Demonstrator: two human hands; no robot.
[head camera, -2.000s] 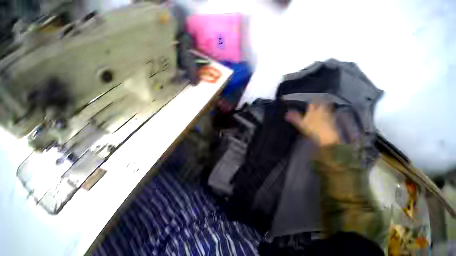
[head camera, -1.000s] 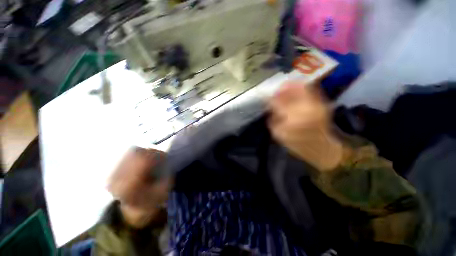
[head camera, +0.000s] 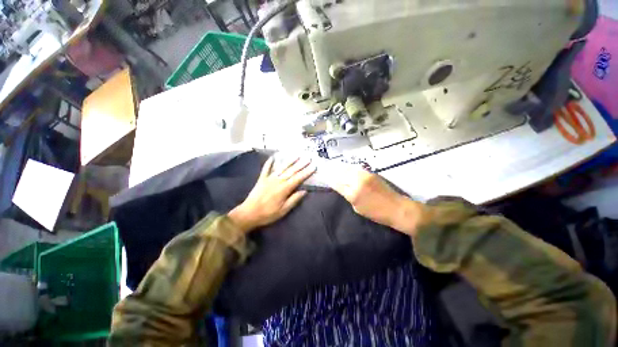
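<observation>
A black garment piece (head camera: 291, 251) lies over the front of the white table and hangs onto my lap. Its upper edge is at the needle area of the cream sewing machine (head camera: 420, 61). My left hand (head camera: 272, 194) lies on the cloth with its fingers spread, just in front of the presser foot (head camera: 325, 144). My right hand (head camera: 379, 200) is bent at the cloth's edge, right of the needle area; its fingertips are in bright glare and seem to pinch the cloth.
The lamp (head camera: 238, 122) stands left of the needle. Orange scissor handles (head camera: 574, 123) lie at the table's right end, near a pink packet (head camera: 600, 64). Green crates (head camera: 80, 284) stand at lower left, another (head camera: 213, 57) behind the table. Dark cloth (head camera: 576, 227) lies at right.
Both hands have moved up to the needle area with the black cloth, which now lies spread across the table edge. The view has shifted left, and the machine appears larger.
</observation>
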